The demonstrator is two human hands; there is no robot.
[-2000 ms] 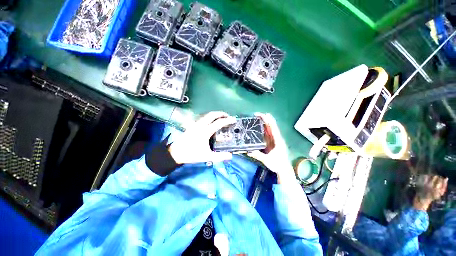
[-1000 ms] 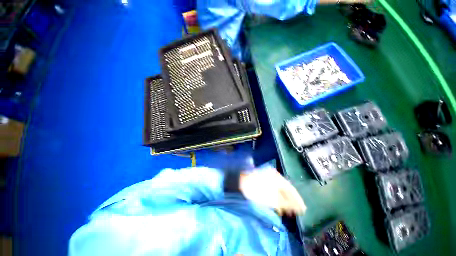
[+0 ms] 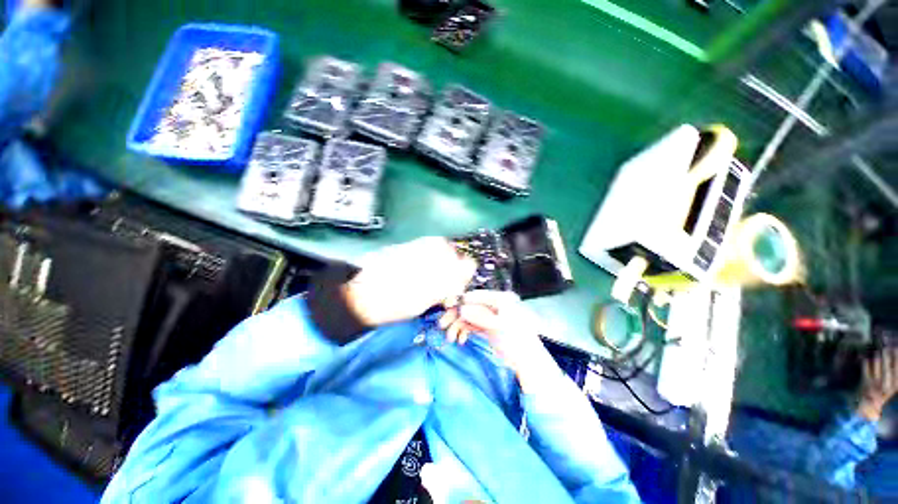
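Observation:
An open camera housing lies on the green bench in front of me. Its left half (image 3: 485, 261) shows dark inner parts, and its right half (image 3: 537, 256) looks plain black. My left hand (image 3: 409, 281) is at the near left edge of the housing, palm down and blurred. My right hand (image 3: 487, 320) is just below the housing, its bent fingers close to my left fingertips. Whether either hand grips a small part is too blurred to tell. Several closed patterned cameras (image 3: 350, 182) lie in two rows farther back.
A blue bin (image 3: 258, 108) of small silvery parts stands back left. Black trays (image 3: 74, 305) are at my left. A white tape dispenser (image 3: 645, 197) with yellowish rolls (image 3: 773, 251) stands right, above a white power strip (image 3: 679, 364). Another person's hand (image 3: 876, 379) shows far right; blue sleeves show far left.
The closed camera held in both hands at first is no longer there; an open housing lies there now. My left hand has come back from the bench's left edge, and the view has swung right.

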